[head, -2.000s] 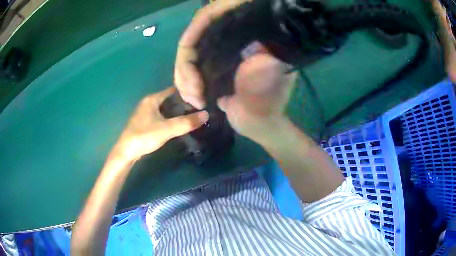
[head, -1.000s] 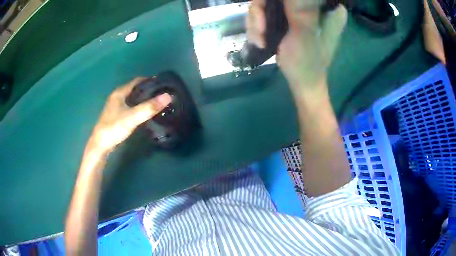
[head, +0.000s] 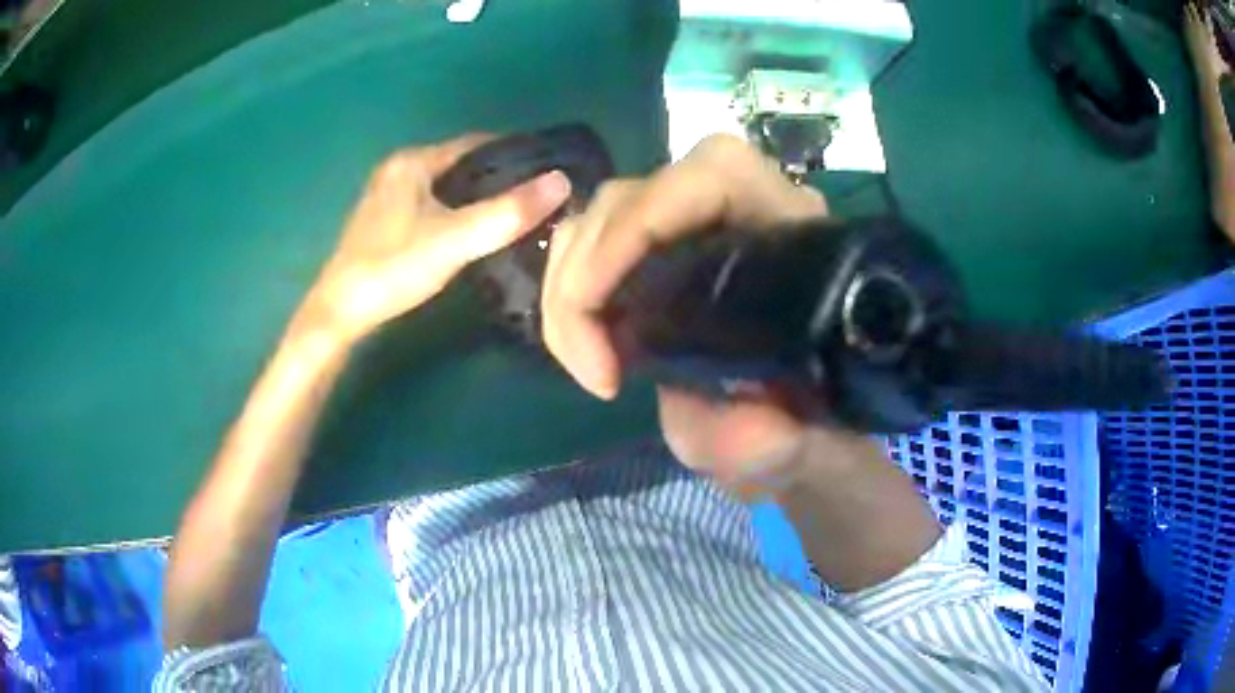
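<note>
My left hand holds a black unit housing on the green surface, with the thumb across its upper part. My right hand is closed around the thick black electric screwdriver. The tool's rear end and thick black cable point toward the right. Its front end is hidden behind my right fingers, close to the housing, so contact with a screw cannot be seen. The white screw feeder stands beyond my right hand, with its metal front facing me.
A black ring-like part lies at the far right, near another person's arm. Blue perforated crates stand at the lower right. A dark object is at the left edge. A white piece lies at the top edge.
A second ago my right hand held the screwdriver at the feeder. It has come down and left to the housing. The view has also shifted, and the feeder shows further right.
</note>
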